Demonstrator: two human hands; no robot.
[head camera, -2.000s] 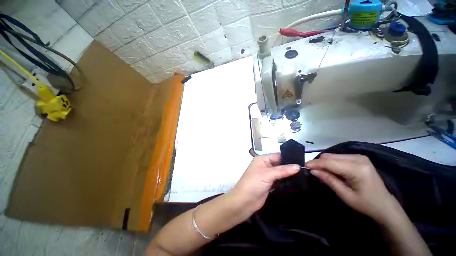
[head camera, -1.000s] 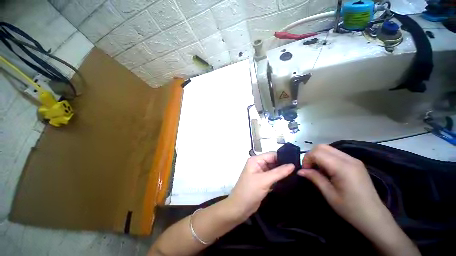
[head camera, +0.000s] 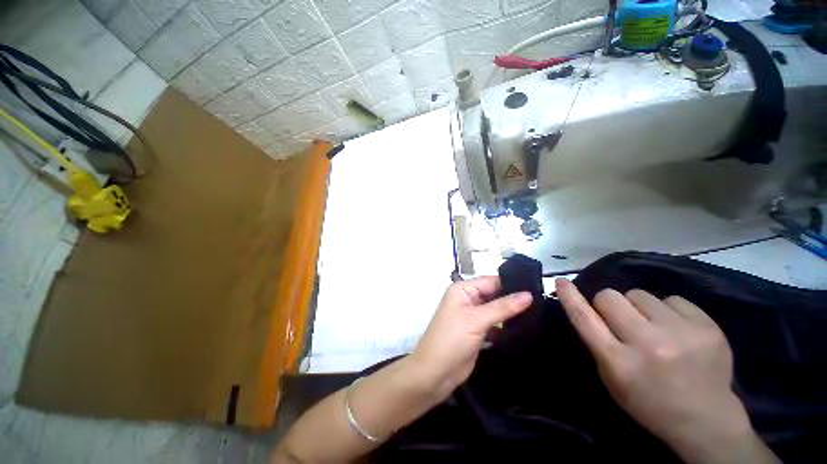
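The dark waistband end (head camera: 520, 275) stands upright with a blunt pointed tip, just in front of the lit needle area. My left hand (head camera: 462, 331) pinches it between thumb and fingers from the left. My right hand (head camera: 648, 349) is just right of it, index finger extended towards the band's edge, the other fingers curled; whether it holds a thread is too small to tell. A small pale spot shows near the index fingertip. The dark garment body (head camera: 771, 335) spreads over the lap and the table's front edge.
The off-white sewing machine (head camera: 626, 136) stands behind the hands. Blue-handled snips (head camera: 802, 240) lie at the right. The white tabletop (head camera: 385, 245) is at left, bounded by an orange-brown edge (head camera: 304, 272). Brown cardboard (head camera: 154, 290) and a yellow plug (head camera: 102, 207) are farther left.
My right hand has gone from a pinch at the band's edge to an extended index finger with curled fingers, turned palm down. My left hand keeps its grip; the band end has shifted slightly left.
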